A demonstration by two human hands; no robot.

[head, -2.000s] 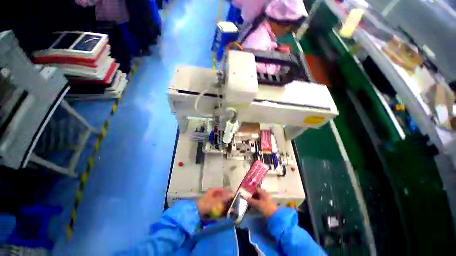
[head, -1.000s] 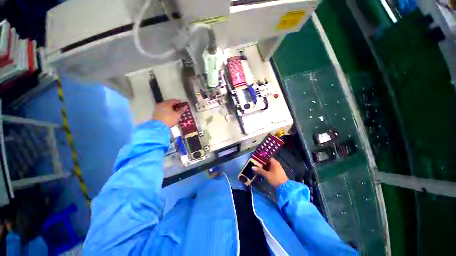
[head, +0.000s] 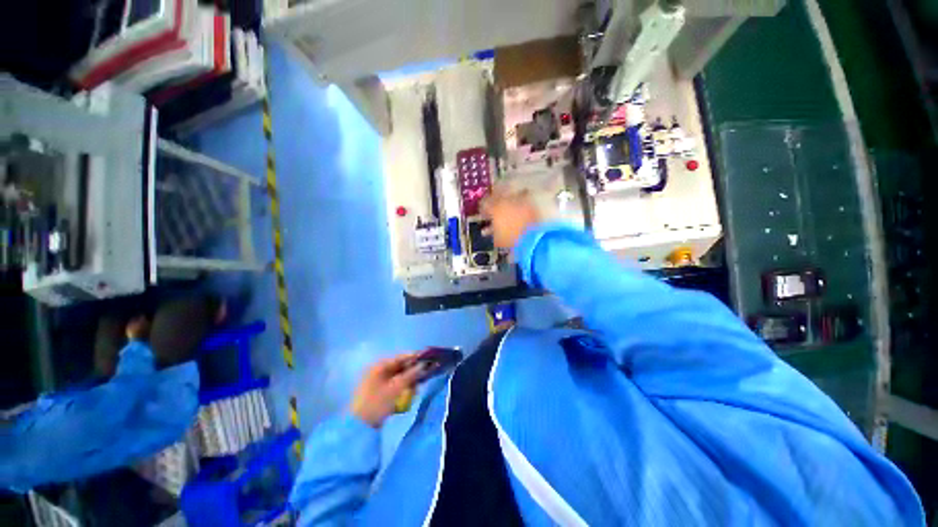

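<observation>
A dark red phone housing [head: 473,170] lies in the left fixture [head: 454,239], keypad end away from me and screen window towards me. My right hand [head: 506,218] is at its right side, fingers touching it near the middle; blur hides whether they grip. My left hand [head: 383,387], low in front of my body, holds a second, dark phone housing [head: 436,358] seen nearly edge-on. A small yellow object [head: 404,399] shows under its fingers.
The machine head [head: 650,41] is over the right fixture [head: 617,154]. A yellow button [head: 680,256] is at the front right corner. Dark phone parts [head: 792,285] lie on the green bench to the right. Another person's blue sleeve [head: 134,386] is at left.
My left hand has left the left fixture and moved down with a phone housing. My right hand has moved from the front edge to the left fixture. The machine head is now at the right station.
</observation>
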